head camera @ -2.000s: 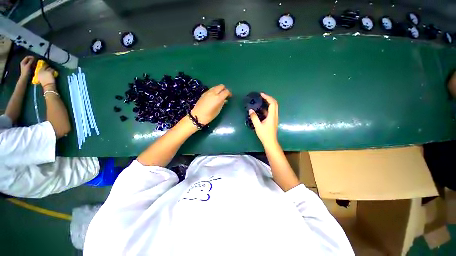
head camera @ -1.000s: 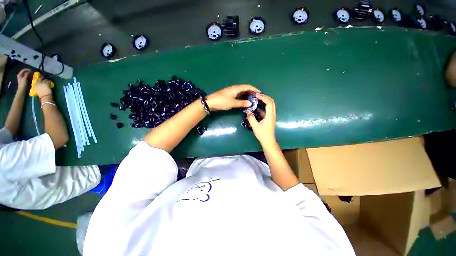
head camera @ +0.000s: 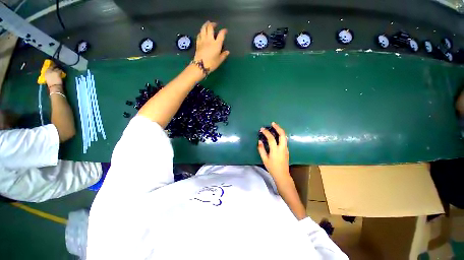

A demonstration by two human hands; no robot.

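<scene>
My left hand [head camera: 209, 50] is stretched out over the conveyor's near edge, palm down with fingers spread; whether something is under it is hidden. My right hand [head camera: 274, 147] is closed over a round black unit [head camera: 268, 136] on the green bench, near its front edge; the fingers hide much of the unit. A heap of small glossy black parts [head camera: 201, 114] lies left of centre, partly covered by my left forearm. Round units with white faces and black rims, such as this one [head camera: 303, 40], stand spaced along the dark conveyor [head camera: 234, 30].
Pale blue strips [head camera: 89, 111] lie at left, near a neighbour's hand on a yellow tool [head camera: 47, 72]. A grey metal bar [head camera: 40, 38] juts in at upper left. An open cardboard carton [head camera: 381, 190] with black units inside is at lower right. Another person's arm shows at the right edge.
My left hand has left the white-faced unit at my right hand and reached forward to the conveyor. That unit is no longer visible. My right hand is now palm down over a black unit.
</scene>
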